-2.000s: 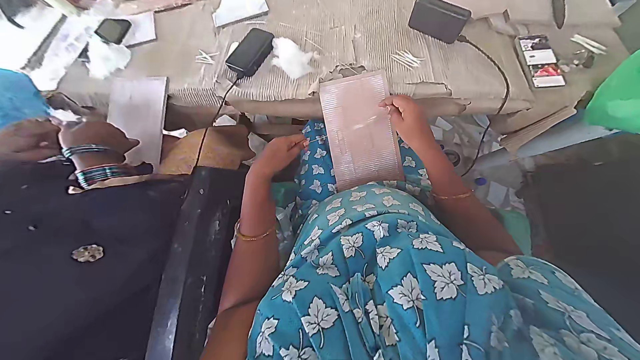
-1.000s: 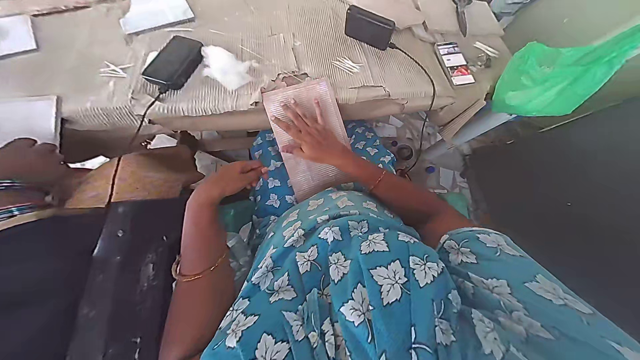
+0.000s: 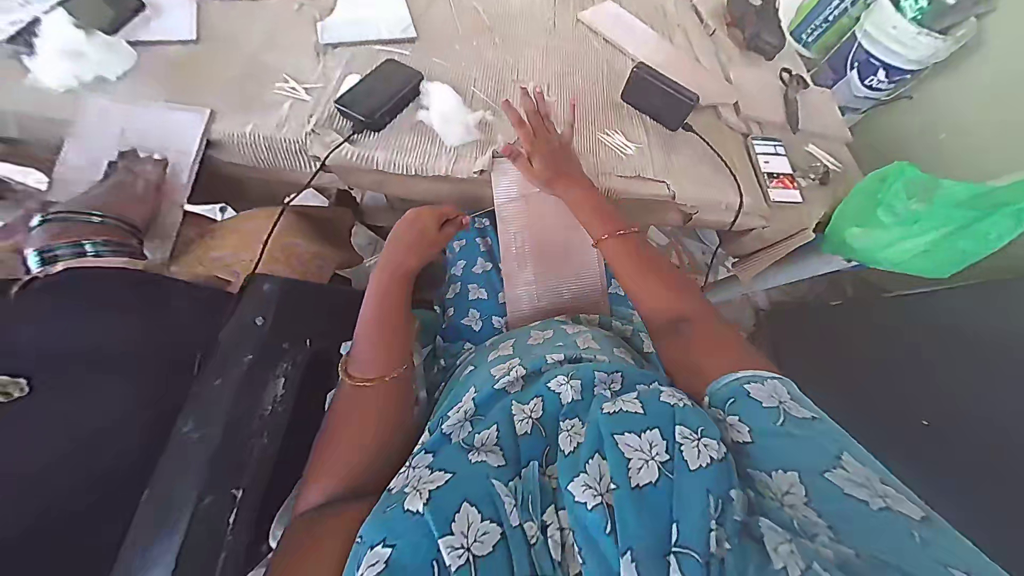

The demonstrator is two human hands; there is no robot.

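A ribbed, pale pinkish board (image 3: 548, 256) lies lengthwise on my lap, its far end at the table edge. My right hand (image 3: 548, 148) is over that far end, palm down with fingers spread, reaching past it above the table. Left of the board, my left hand (image 3: 428, 236) has thumb and fingers pinched together, and a thin pale stick (image 3: 482, 214) seems to stick out from the fingertips towards the board. On the table beyond are a tuft of white cotton (image 3: 450, 114) and small piles of thin white sticks (image 3: 618, 143).
Corrugated cardboard (image 3: 528, 48) covers the table. On it are black power adapters (image 3: 379, 94) with cables, a phone (image 3: 774, 170), scissors (image 3: 792, 98) and boards. Paint buckets (image 3: 884, 60) and a green plastic bag (image 3: 928, 220) are at right. A co-worker's hand (image 3: 132, 196) rests on a board at left.
My right hand has gone from pinching at the board's right edge, to lying flat on its middle, to its far end with fingers spread. The view has shifted.
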